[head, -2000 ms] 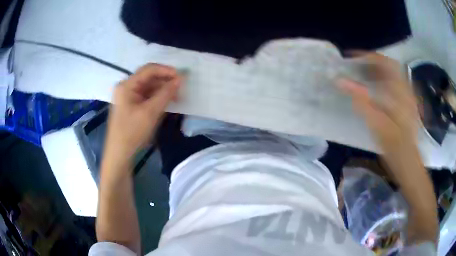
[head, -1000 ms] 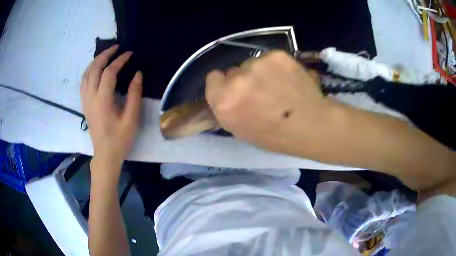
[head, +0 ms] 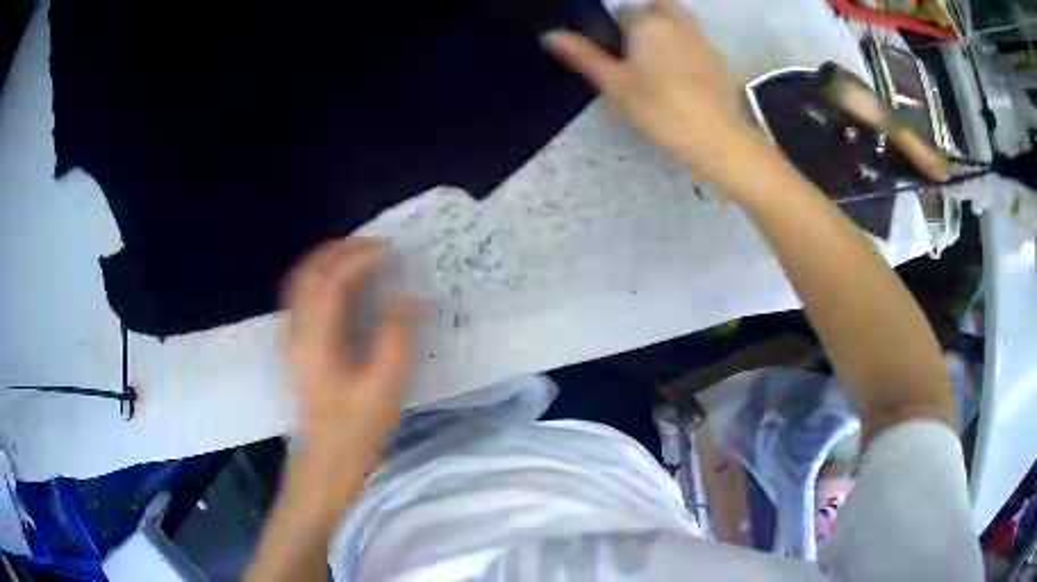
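A large black cloth panel [head: 284, 125] with notched, curved edges lies on the white, dark-specked table cover [head: 546, 262]. My left hand [head: 347, 335] is blurred, fingers apart, at the panel's lower edge, and holds nothing that I can see. My right hand [head: 648, 74] is at the panel's upper right edge with thumb and fingers on it; whether it pinches the cloth is unclear. The iron [head: 807, 125] with its tan wooden handle [head: 881, 119] stands at the right, untouched. A thin dark tape [head: 63, 391] lies at the lower left, its end near the panel's lower left corner.
A metal-edged stand [head: 938, 222] is beside the iron, and a dark cord [head: 978, 165] runs right from it. Red items [head: 898, 17] lie at the upper right. A blue crate [head: 68, 523] is below left. A clear plastic bag [head: 785, 426] is below right.
My right hand has let go of the iron, which now stands at the right, and has moved to the panel's upper right. The panel appears shifted and turned. My left hand has moved right.
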